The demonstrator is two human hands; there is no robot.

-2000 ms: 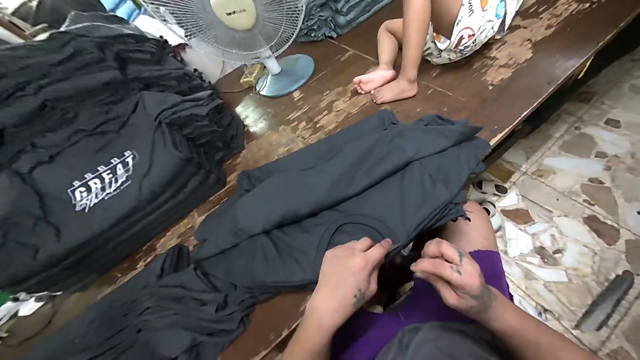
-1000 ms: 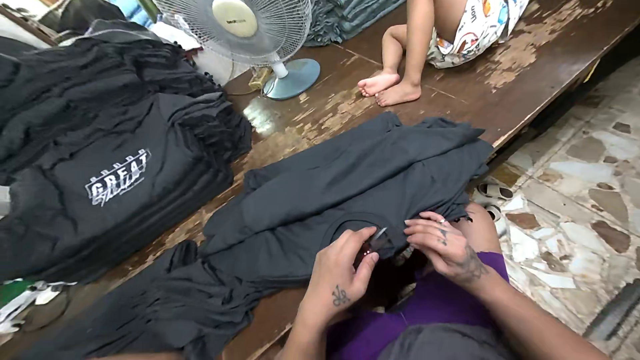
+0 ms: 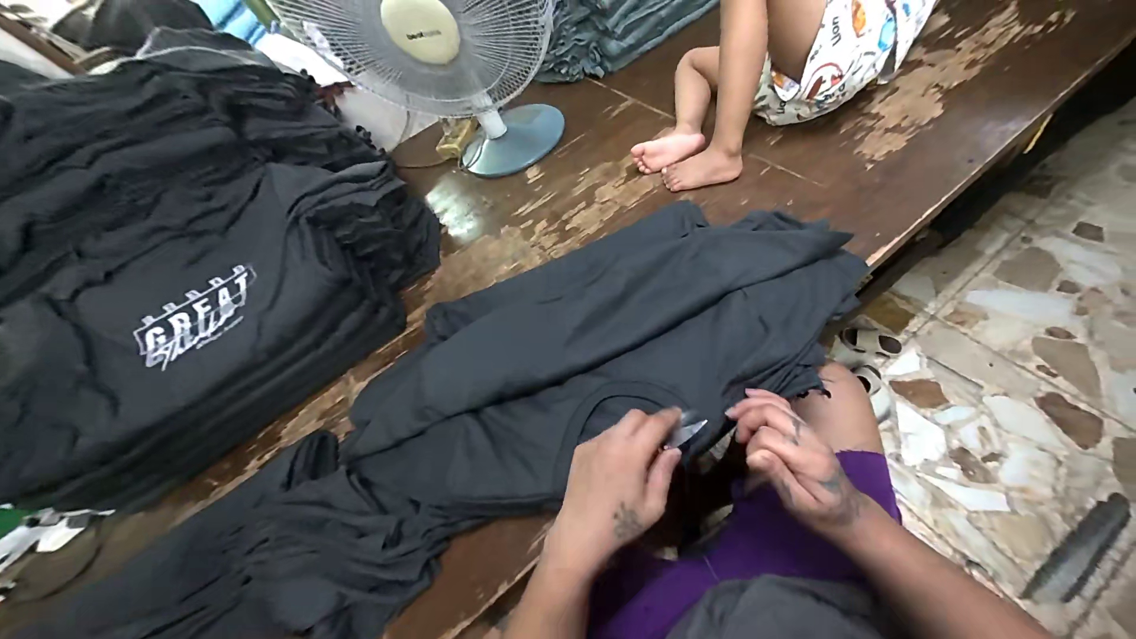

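Observation:
Dark T-shirts [image 3: 568,346] lie in a loose heap across the wooden bench, one round neckband [image 3: 590,404] facing me. My left hand [image 3: 621,479] is beside that neckband, its fingers closed around a small metal blade tool [image 3: 685,433], perhaps thread snips, whose tip points right. Just to the right, my right hand [image 3: 790,448] is raised near the shirts' edge with its fingers curled; whether it pinches a thread or some cloth cannot be told. More dark cloth [image 3: 293,541] trails off toward the lower left.
A tall stack of black shirts [image 3: 204,257] with white printing fills the left. Behind stand a table fan [image 3: 510,138] and folded grey cloth [image 3: 612,35]. Another person's bare feet [image 3: 701,164] rest on the worn bench [image 3: 967,151]. Sandals [image 3: 871,342] lie on the stone-patterned floor.
The blade tool, not visible two seconds ago, shows in my left hand one second ago and now. My right hand's fingers have curled in more since one second ago.

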